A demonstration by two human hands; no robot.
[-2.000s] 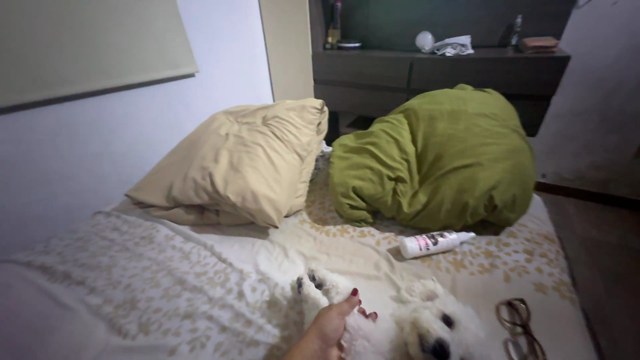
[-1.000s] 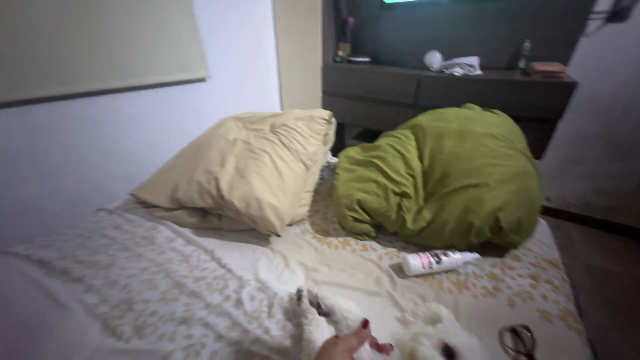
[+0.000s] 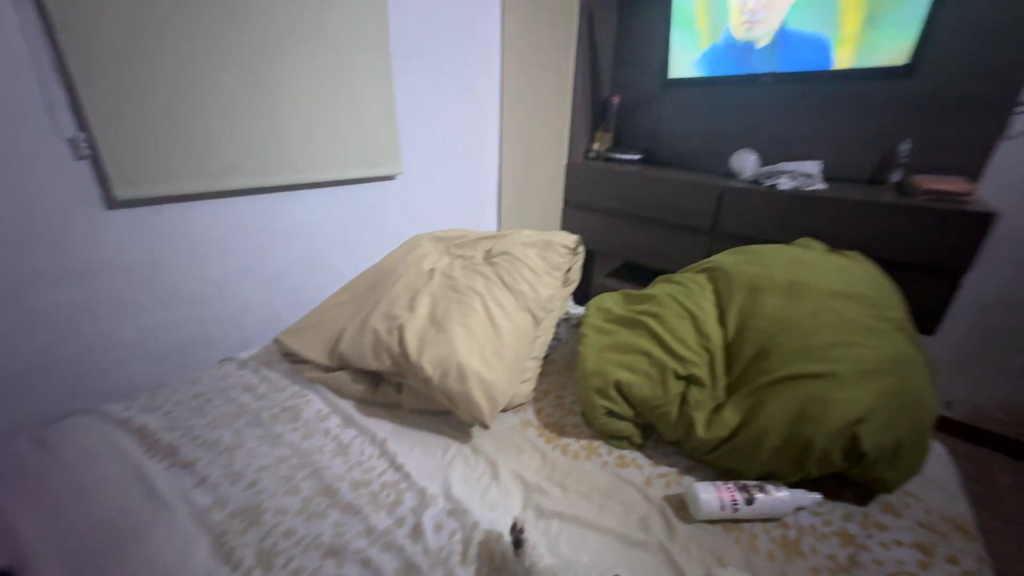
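Neither of my hands shows at this moment. A dog's paw with dark pads (image 3: 518, 534) pokes up at the bottom edge, blurred; the rest of the white dog is mostly below the view. A white plastic bottle bearing writing (image 3: 740, 501) lies on its side on the patterned bedsheet (image 3: 320, 480), close to the front of a bulky green cushion or bundled cover (image 3: 768, 360). To the left of that, a beige pillow (image 3: 448, 320) rests on the bed near the wall.
Behind the bed stands a dark wooden unit (image 3: 648, 192) carrying a crumpled white item (image 3: 792, 174), a round white object (image 3: 745, 163) and small things. Above it a television (image 3: 800, 40) is on. A roller blind (image 3: 248, 96) hangs on the left wall.
The view has tilted up. The hand that was touching the white dog, the dog's head and the eyeglasses on the bed have dropped out of sight; more of the television shows.
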